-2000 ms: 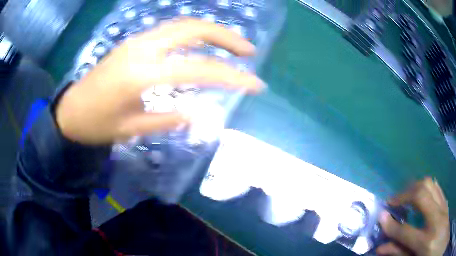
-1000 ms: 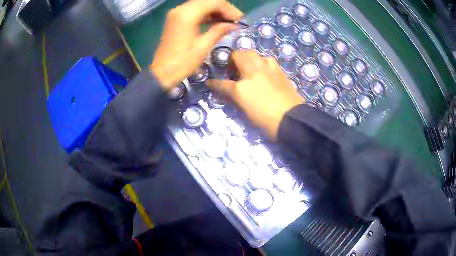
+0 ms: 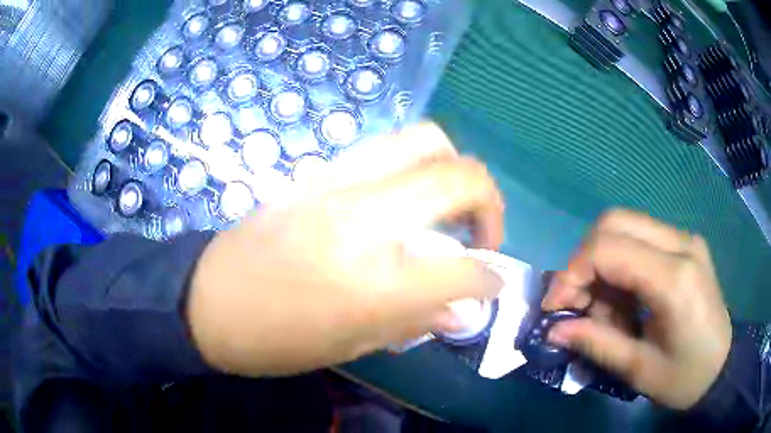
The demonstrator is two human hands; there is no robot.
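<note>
A bright four-hole plate (image 3: 509,326) lies on the green mat at the lower centre, partly covered by my hands and washed out by glare. My left hand (image 3: 355,262) reaches over its left part, with fingertips on a silvery round part (image 3: 467,320) at the plate. My right hand (image 3: 647,309) pinches a dark-ringed round part (image 3: 554,331) between thumb and finger at the plate's right part. Whether the parts are fully seated cannot be told. A clear blister tray (image 3: 423,72) with rows of round parts lies at the upper left, partly behind my left hand.
Dark stacks of filled plates (image 3: 727,110) stand at the upper right, by long metal rails (image 3: 638,76). Translucent stacked trays (image 3: 38,42) are at the upper left corner. A blue stool or bin (image 3: 51,237) is beside the bench at the left.
Both hands have moved from the tray to the plate. The view has shifted, so the tray now shows at the upper left and the plate at the lower centre.
</note>
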